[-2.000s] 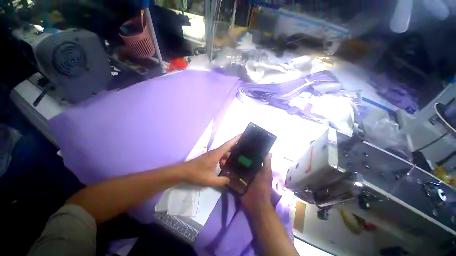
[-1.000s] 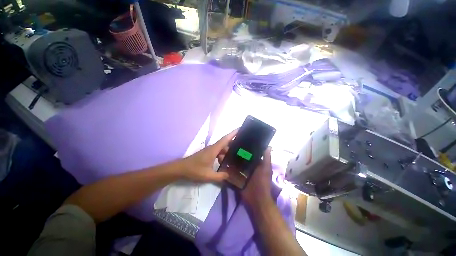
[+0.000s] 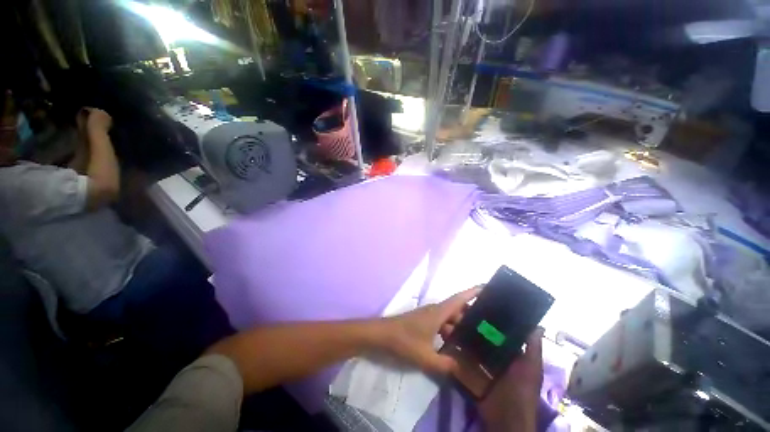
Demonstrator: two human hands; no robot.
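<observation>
A dark smartphone (image 3: 500,325) with a green mark on its screen is held upright in front of me. My left hand (image 3: 426,336) grips its left side. My right hand (image 3: 519,384) holds its lower right side, with the wrist near the picture's bottom edge. A wide lilac fabric panel (image 3: 338,253) lies to the left of the phone. White fabric (image 3: 384,390) lies below my left hand. Some purple cloth shows under my hands, mostly hidden.
The sewing machine head (image 3: 629,350) is close at right. A bundle of purple strips (image 3: 582,211) lies behind. A grey machine (image 3: 249,160), a pink basket (image 3: 335,135) and a red item (image 3: 382,166) stand at back left. Another person (image 3: 72,219) sits at far left.
The view has turned left and up, so everything sits further right and lower. The seated person at left has come into view. Both hands still hold the phone.
</observation>
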